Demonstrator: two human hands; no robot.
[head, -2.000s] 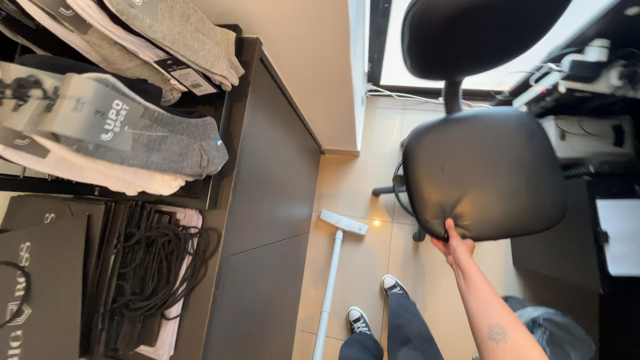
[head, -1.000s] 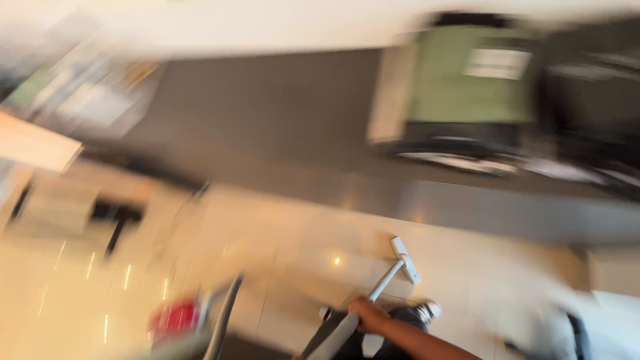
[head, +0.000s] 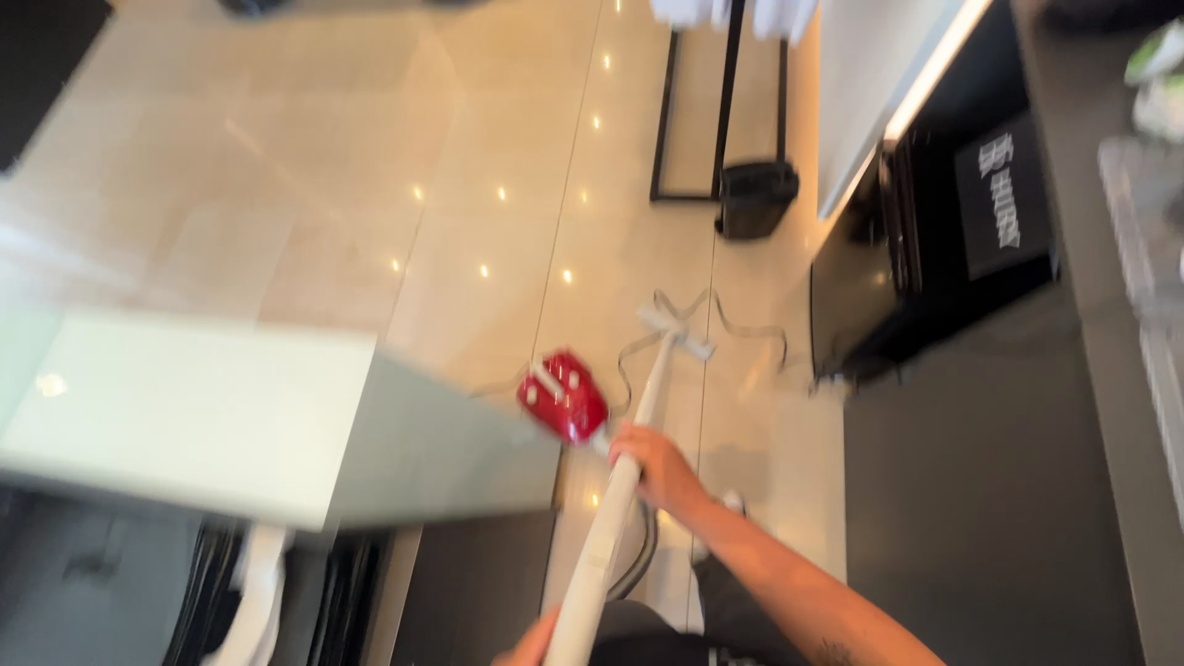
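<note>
My right hand [head: 653, 462] grips the white tube of a vacuum cleaner [head: 601, 536] partway along. Lower down, at the bottom edge of the view, my left hand [head: 532, 643] is closed around the same tube and partly cut off by the frame. The tube runs up to a flat white floor head [head: 675, 331] resting on the tiles. Left of the tube sits the red canister body [head: 564, 396] on the floor. A dark hose [head: 638, 555] curves between the tube and the counter.
A white-topped counter [head: 185, 407] stands at the left. A loose cord [head: 731, 324] snakes over the tiles past the floor head. Ahead are a black metal rack [head: 659, 129] and a small black bin [head: 758, 199]. A dark cabinet [head: 980, 481] lines the right side.
Two seconds ago a hand held the seat of a black office chair; now my right hand grips the vacuum tube. The view has swung to another part of the room.
</note>
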